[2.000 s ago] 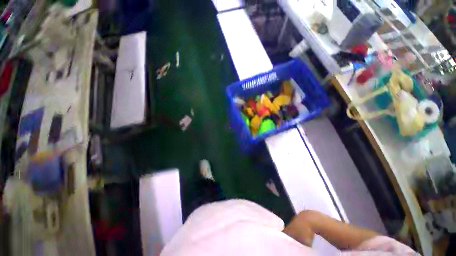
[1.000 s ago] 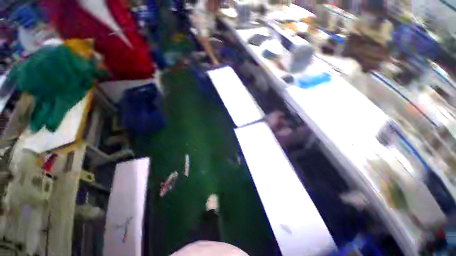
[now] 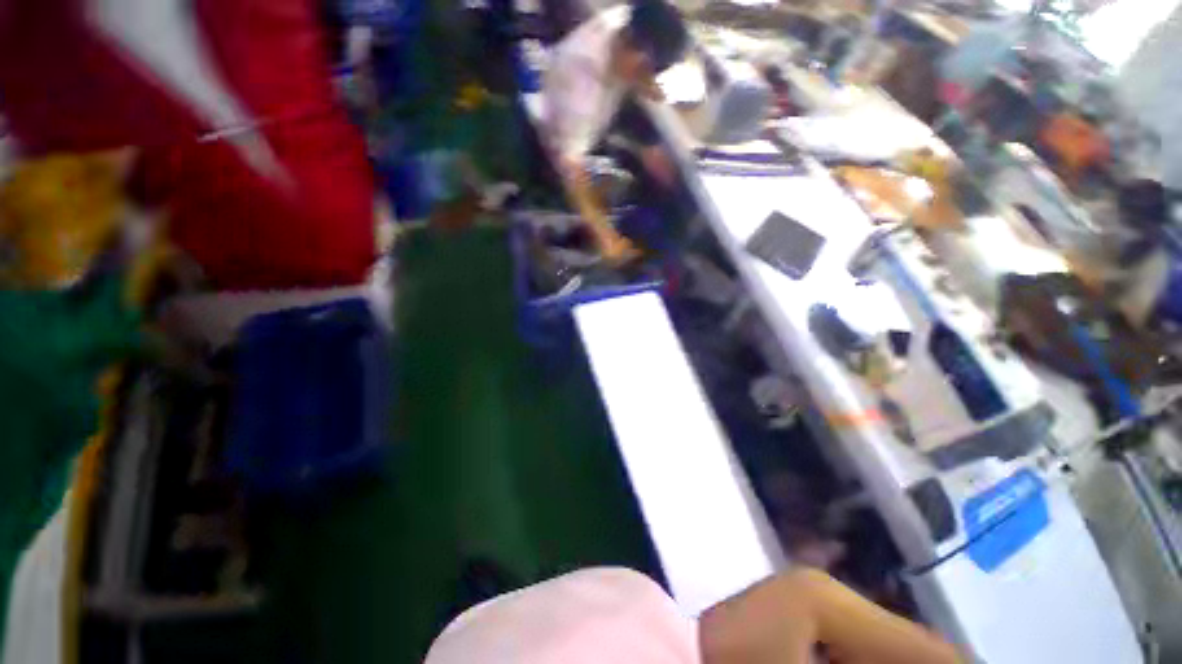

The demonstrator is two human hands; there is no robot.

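Neither of my hands shows; only part of a bare bent arm and pale pink clothing are at the bottom edge. A long white bench [image 3: 674, 448] lies nearest in front, right of the green aisle. A blue basket [image 3: 555, 301] touches its far end and holds dark items too blurred to name. Another blue basket [image 3: 311, 396] stands at the left of the aisle.
A person in a pale top [image 3: 583, 84] leans beside the far basket, one arm reaching down to it. A long white sewing table [image 3: 849, 428] runs along the right. Red cloth [image 3: 292, 169] and green cloth [image 3: 58, 376] are at the left.
The view has moved forward along the aisle. The red cloth and left blue basket appear nearer. The person and far basket now show clearly, and the arm at the bottom is back in view.
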